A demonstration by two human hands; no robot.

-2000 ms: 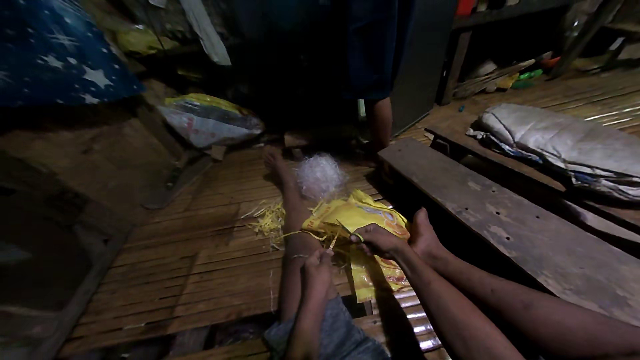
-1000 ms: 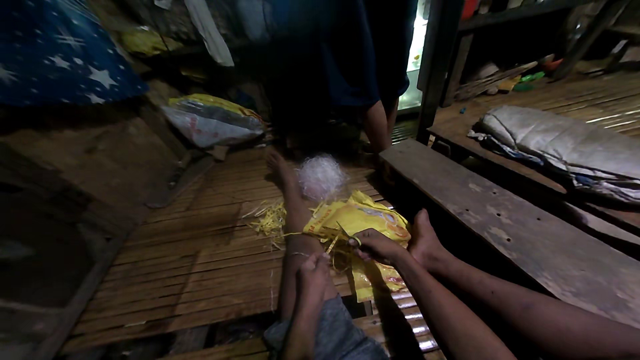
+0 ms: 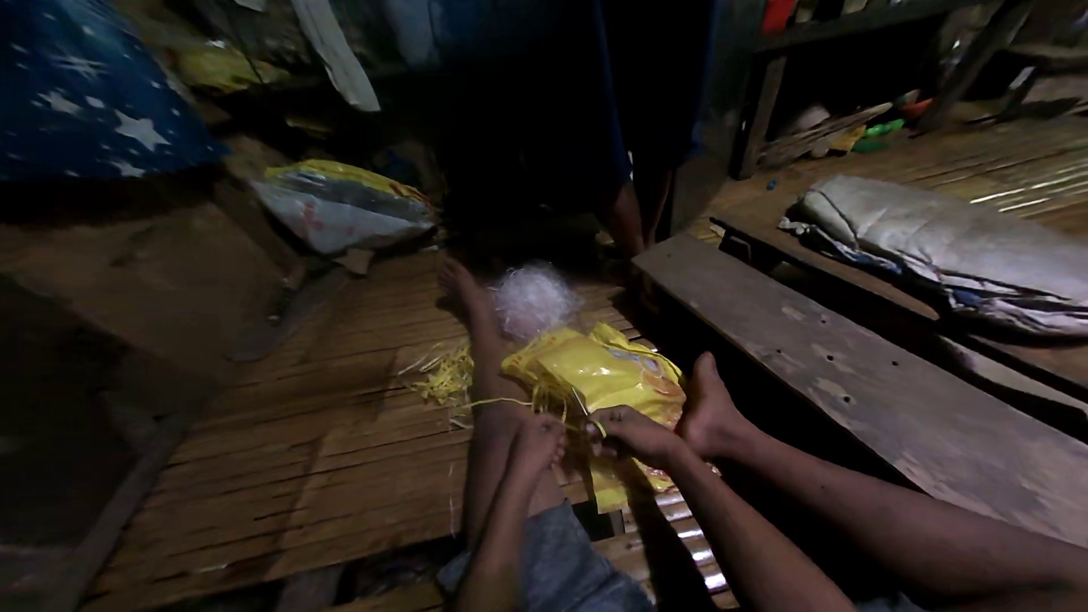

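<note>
My left hand (image 3: 539, 439) is closed over my shin, with a thin yellow plastic strand (image 3: 501, 400) at its fingers. Just right of it, my right hand (image 3: 627, 432) grips a yellow strip near a thin pale, pointed item whose kind I cannot tell. Behind both hands a yellow printed plastic sack (image 3: 603, 374) lies between my legs. Loose yellow strands (image 3: 446, 376) are heaped left of my shin. Past the sack sits a tangled ball of clear, thin filament (image 3: 534, 299).
A wooden bench (image 3: 790, 348) runs along the right, with a rolled pale sack (image 3: 943, 246) beyond it. A filled plastic sack (image 3: 344, 208) stands at back left on the bamboo slat floor (image 3: 280, 442). Another person's legs (image 3: 627, 219) are behind the filament.
The other person's legs have shifted, and the bright opening behind them one second ago is no longer seen. My right hand has moved slightly down.
</note>
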